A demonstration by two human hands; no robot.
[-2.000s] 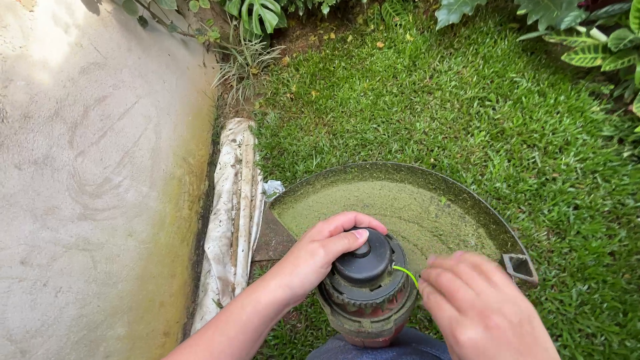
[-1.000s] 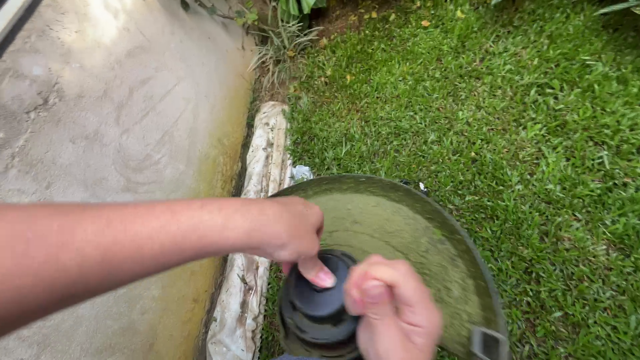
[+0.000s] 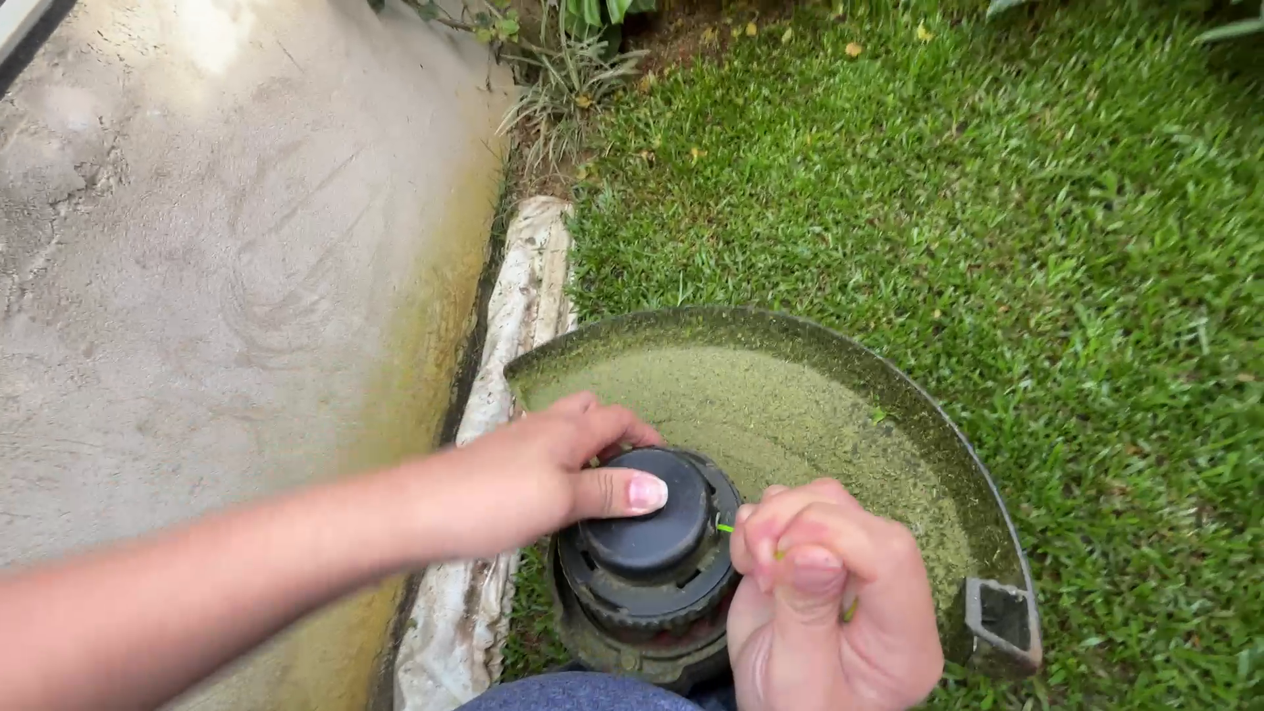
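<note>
A black string trimmer head point(image 3: 647, 513) faces up at the lower middle, its round cap uppermost. My left hand point(image 3: 533, 474) grips the head from the left, with the thumb on the cap and the fingers around the far side. Just right of the head, my right hand point(image 3: 839, 592) is closed on a short green trimmer line point(image 3: 726, 528), which comes out of the head's side. Behind them spreads the curved trimmer guard point(image 3: 790, 395), its inside coated with green grass clippings. A square bracket-like part point(image 3: 1002, 617) sits at the guard's right end.
A stained concrete wall or slab point(image 3: 247, 267) fills the left side. Along its edge lies a dirty white folded sheet point(image 3: 523, 267). Grass point(image 3: 987, 197) covers the right side, and a spiky plant point(image 3: 573, 79) grows at the top middle. Blue cloth point(image 3: 583, 691) shows at the bottom edge.
Two seconds ago the green line arched visibly between the head and my right hand; now only a short bit shows between them. My left thumb stays on the cap. The view has shifted.
</note>
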